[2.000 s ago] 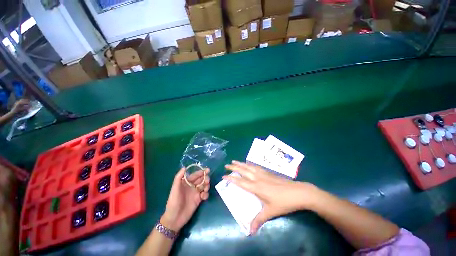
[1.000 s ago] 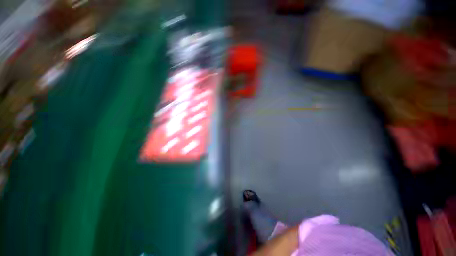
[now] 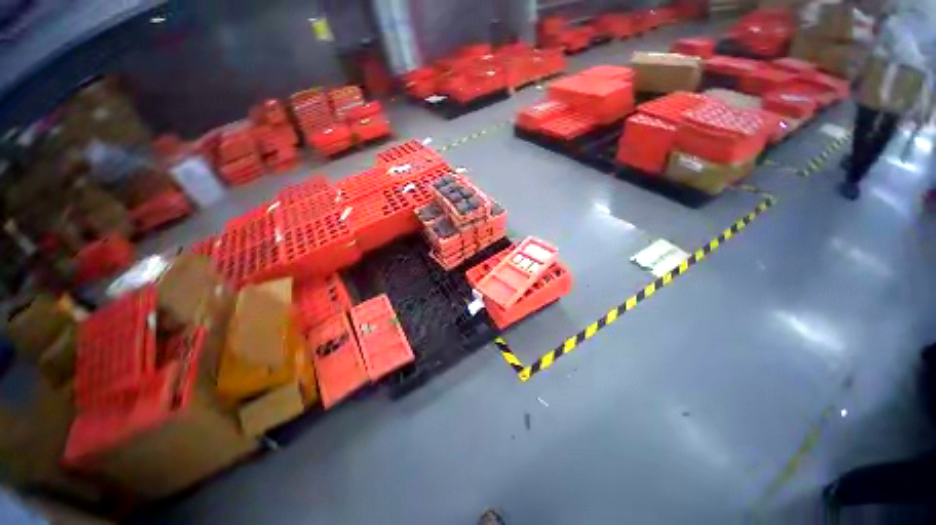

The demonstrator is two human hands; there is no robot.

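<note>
Neither of my hands is in the picture. Nearest in front of me are stacks of red trays on a black pallet. A small stack of red trays with dark units stands on the pallet. Beside it, tilted red trays lie on one another at the pallet's corner. Two flat red trays lie nearer, next to cartons. A yellow-brown carton stands at the left, slightly blurred.
A grey floor carries yellow-black tape around the pallet's corner. A white sheet lies by the tape. More red tray stacks stand behind. A person stands at the upper right. A dark object is at the lower right.
The view has swung away from the green bench to the floor and pallets. My hands, the cards, the clear bag and the ring have left the picture.
</note>
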